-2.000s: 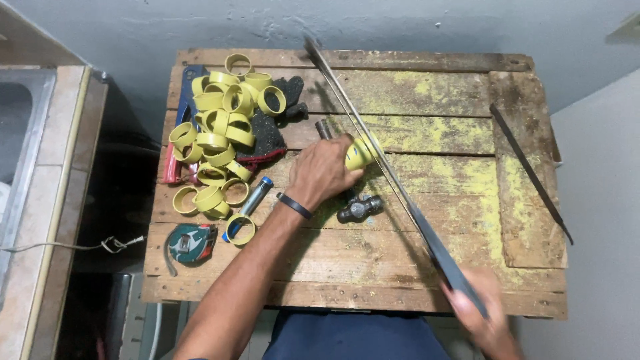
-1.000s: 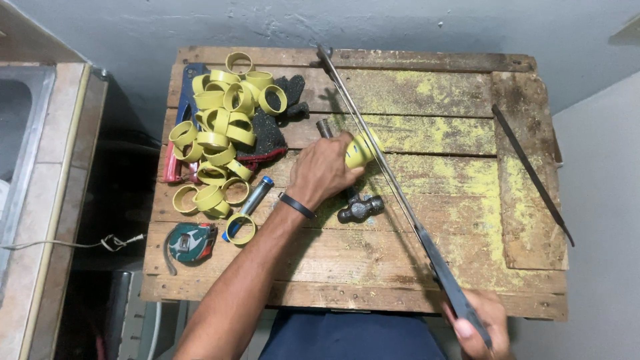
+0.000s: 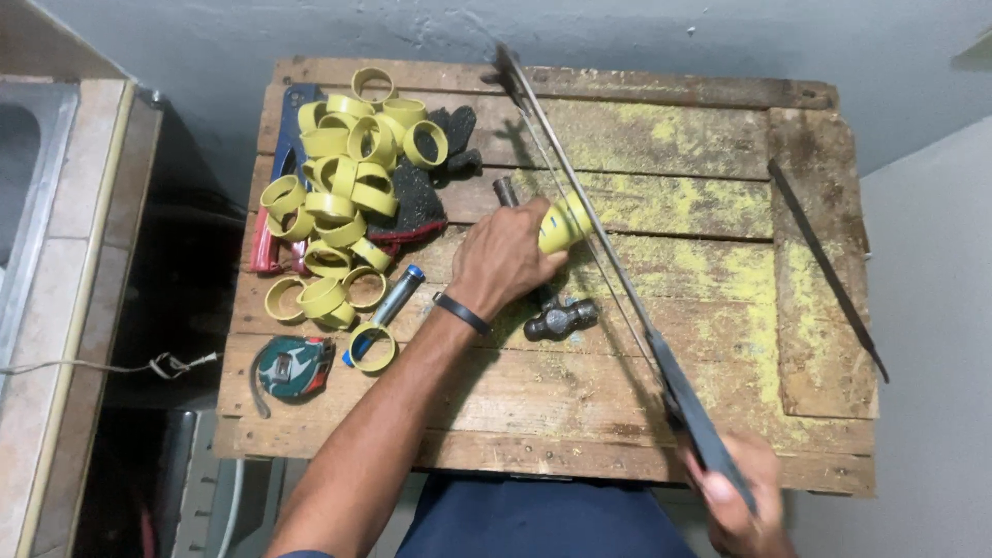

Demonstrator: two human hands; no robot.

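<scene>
My left hand point(image 3: 500, 252) grips a yellow plastic pipe point(image 3: 556, 232) with small blue marks. My right hand point(image 3: 740, 488), slightly blurred, is closed on the handle of a hacksaw point(image 3: 620, 271), whose blade lies across the pipe just right of my left fingers. A ball-peen hammer point(image 3: 559, 319) is beneath the pipe and my left hand, its head toward me. Many cut yellow pipe rings point(image 3: 329, 205) are heaped at the left, partly over a dark work glove point(image 3: 415, 190). One ring point(image 3: 373, 347) rests over a blue-capped marker point(image 3: 395, 298).
The wooden plank table point(image 3: 535, 387) carries yellow sawdust on its right half. A tape measure point(image 3: 291, 368) sits near its left edge, a blue and red tool point(image 3: 267, 240) lies beside the rings, and a dark thin strip point(image 3: 829, 271) crosses the right edge. Walls stand behind and at right.
The hacksaw and my right hand have shifted back and forth a little along the saw's length. My left hand stays on the pipe; the rings lie unchanged.
</scene>
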